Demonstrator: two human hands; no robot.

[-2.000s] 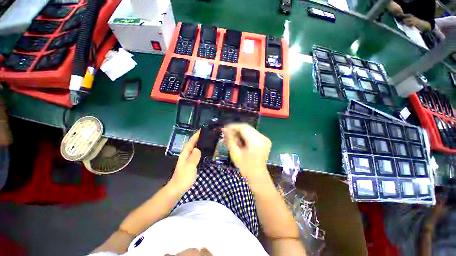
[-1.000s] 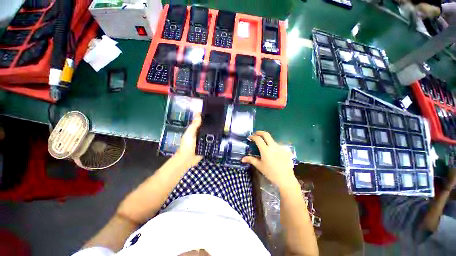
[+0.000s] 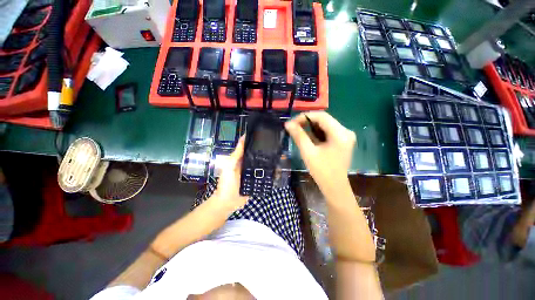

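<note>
My left hand [image 3: 232, 181] holds a black keypad phone [image 3: 256, 174] upright, screen and keys facing me, over a clear lens tray [image 3: 197, 153] at the bench edge. My right hand [image 3: 328, 146] is at the phone's upper right edge with thumb and finger pinched. A small dark shape shows between its fingers; I cannot tell if it is held. Several black window frames [image 3: 240, 88] stand upright behind the phone. The red phone tray [image 3: 284, 51] beyond them holds several black phones and a white label in one slot. The phone hides part of the lens tray.
Stacked lens trays [image 3: 459, 151] and another sheet [image 3: 406, 47] lie right. A white box [image 3: 126, 26], black hose [image 3: 56, 55], tissue [image 3: 107, 66], dark square part [image 3: 125, 97] and small fan [image 3: 80, 165] are left. An open carton [image 3: 405, 243] with clear scraps is below the edge.
The phone now stands out larger over the lens tray. My right hand has moved from the lens tray's lower right corner, fingers apart, up to the phone's upper edge, fingers pinched. The view has shifted.
</note>
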